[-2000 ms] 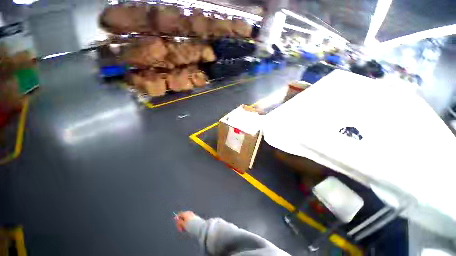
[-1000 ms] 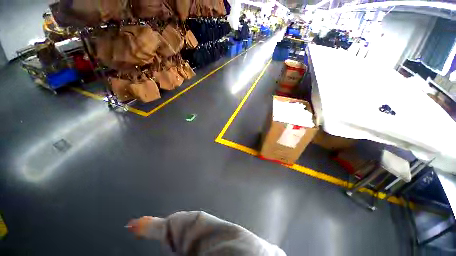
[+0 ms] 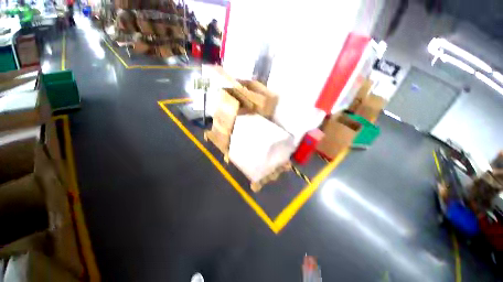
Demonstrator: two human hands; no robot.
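Observation:
My right hand [image 3: 310, 266] shows small and blurred at the bottom edge, right of centre, over the grey floor; whether it holds anything is unclear. My left hand is not recognisable. A small white shape [image 3: 197, 277] at the bottom edge is too cut off to identify. Nearest at the left edge are open brown cartons [image 3: 25, 206], one with a dark inside, and white material [image 3: 19, 102] on the carton further back.
Yellow lines frame a wooden pallet [image 3: 270, 177] with a white-wrapped stack [image 3: 259, 142] and cartons [image 3: 259, 98]. A red box [image 3: 308, 146], a green bin [image 3: 62, 90] and a loaded trolley [image 3: 460, 217] stand around. Racks of brown bags [image 3: 151, 30] and a dark-clothed person [image 3: 212, 41] are behind.
The view has swung away from the white table and stool to the pallet area and left-side cartons. The grey-sleeved arm, earlier long across the bottom, now shows only as a small blurred hand.

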